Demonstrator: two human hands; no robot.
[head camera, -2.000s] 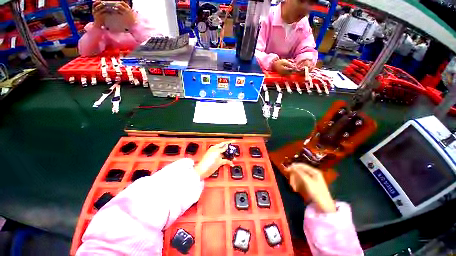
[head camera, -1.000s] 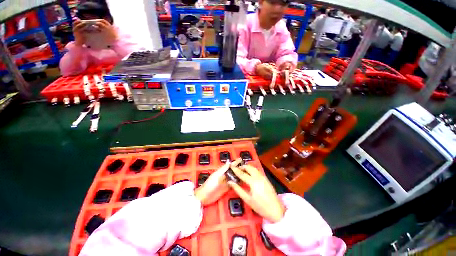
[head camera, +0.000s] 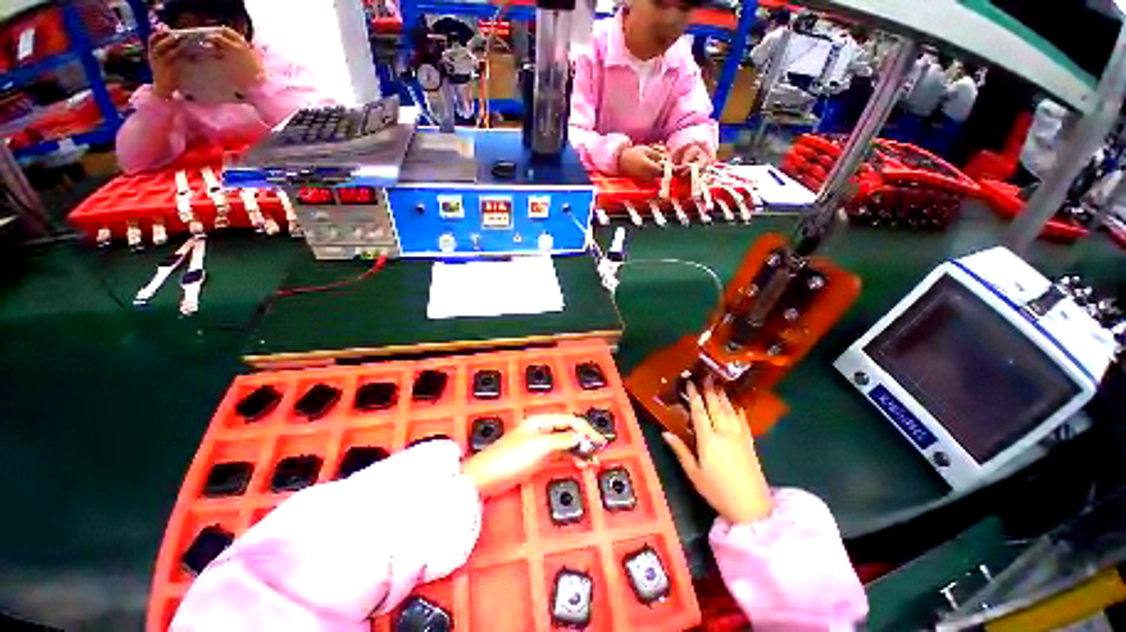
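A red-orange compartment tray (head camera: 500, 540) holds rows of small black smartwatch bodies (head camera: 566, 500), several with a round sensor ring facing up. My left hand (head camera: 525, 453) is over the right part of the tray, its fingertips closed on a small dark smartwatch body (head camera: 585, 447) partly hidden by the fingers. My right hand (head camera: 722, 457) lies palm down with fingers spread and thumb apart, fingertips on the lower plate of the orange-brown clamp fixture (head camera: 790, 296). What lies under those fingertips is hidden.
A white-cased monitor (head camera: 975, 370) stands right of the fixture. Behind the tray are a paper sheet (head camera: 494, 286), a blue-fronted control box (head camera: 492, 222) and a grey power supply (head camera: 346, 225). Two people in pink smocks sit opposite, behind red trays. A thin cable runs toward the fixture.
My hands were together over the tray around a watch body; my right hand has moved right onto the fixture. My left hand stays over the tray. The view has shifted slightly.
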